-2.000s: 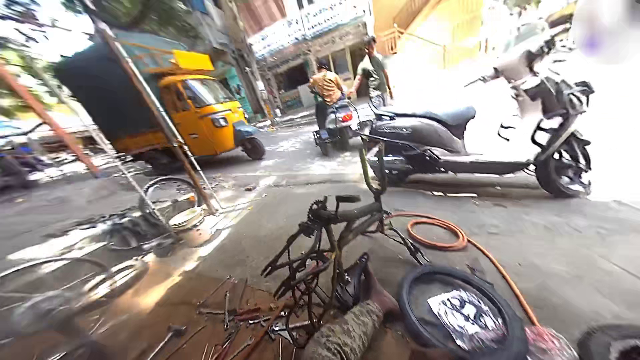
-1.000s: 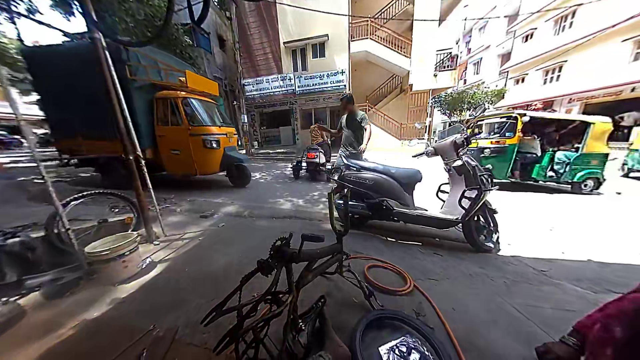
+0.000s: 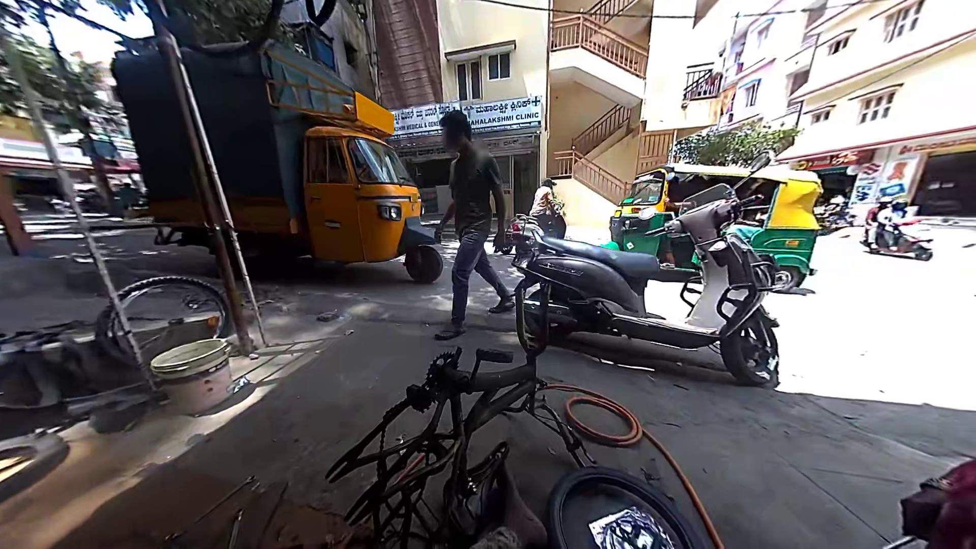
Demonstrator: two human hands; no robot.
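A bicycle frame (image 3: 488, 389) without wheels stands upside down on the ground in front of me, its chainring (image 3: 441, 370) and a pedal (image 3: 494, 356) on top. My bare foot (image 3: 518, 507) is beside it, below a patterned trouser leg. A black tyre (image 3: 568, 496) lies to the right of the foot, with a clear plastic packet (image 3: 629, 530) inside its ring. At the bottom right edge, maroon cloth (image 3: 959, 503) shows beside a dark shape that may be my right hand; its fingers and anything held are too dark to make out. My left hand is out of view.
An orange hose (image 3: 633, 431) coils right of the frame. Thin tools (image 3: 221, 502) lie at lower left. A bucket (image 3: 194, 366), poles and a bicycle wheel (image 3: 164, 313) stand at left. A scooter (image 3: 633, 282) is parked ahead; a person (image 3: 473, 221) walks behind it.
The view has tilted up and turned. The person beside the scooter has moved left, and the rider on the two-wheeler is farther off. Maroon cloth has come into view at the right since the oldest frame.
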